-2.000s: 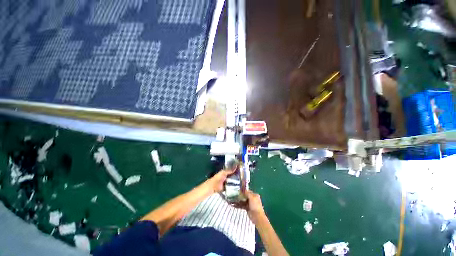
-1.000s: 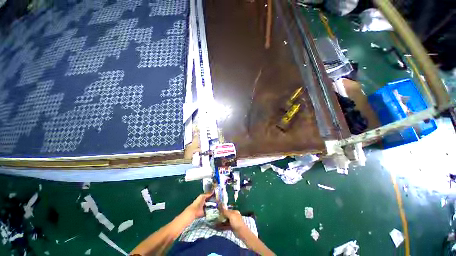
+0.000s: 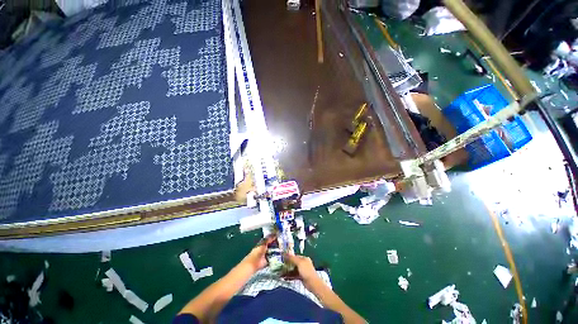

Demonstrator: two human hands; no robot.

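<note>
The cutter rail (image 3: 243, 82) lies across the table along the right edge of the navy patterned fabric lay (image 3: 136, 120). The red-and-white end cutter (image 3: 284, 190) sits at the rail's near end, at the table edge. My left hand (image 3: 258, 256) and my right hand (image 3: 300, 264) are on either side of the rail's end piece, just beyond the table edge, and hold it. The fingers are small and partly hidden.
The brown table (image 3: 298, 126) carries a yellow and dark clamp (image 3: 357, 131). A pale bar (image 3: 469, 131) sticks out at the table's right corner. A blue crate (image 3: 488, 123) stands on the green floor (image 3: 355, 272), which is littered with white scraps.
The view has turned and shifted, so more of the fabric and the crate show. Both hands stay at the rail's end beside the end cutter. The clamp lies in the same place on the table.
</note>
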